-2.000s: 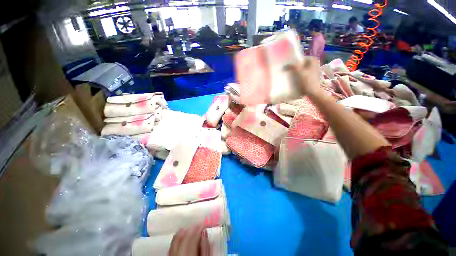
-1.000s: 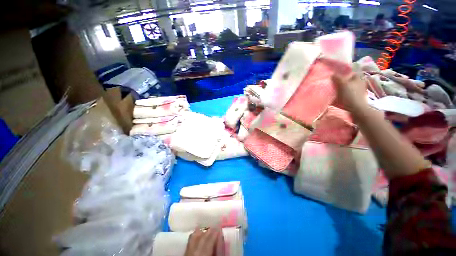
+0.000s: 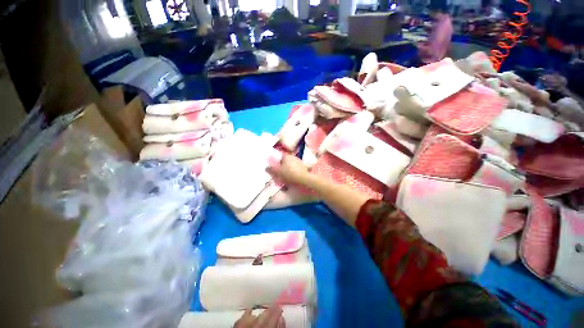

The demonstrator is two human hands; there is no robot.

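Observation:
My right hand (image 3: 288,168) is at the right edge of an off-white pouch (image 3: 242,168) that lies over another in the middle of the table, its fingers gripping that edge. My left hand (image 3: 261,318) is cut off by the bottom edge; its fingers rest on the nearest closed pouch (image 3: 211,319) of a front row. Behind it lie closed pouches (image 3: 246,286) with pink print and a small dark snap. The big heap (image 3: 390,144) has open flaps, coral lining showing.
Crumpled clear plastic bags (image 3: 137,237) and brown cardboard (image 3: 38,237) are on the left. A finished stack (image 3: 182,131) stands behind. Thread snips (image 3: 522,306) lie at the lower right. An orange coiled hose (image 3: 510,38) hangs at the back; a person in pink (image 3: 438,35) is beyond.
My right hand has let go of the open pouch, now on top of the heap, and moved left and down to the off-white pouch. My left hand stays on the front row.

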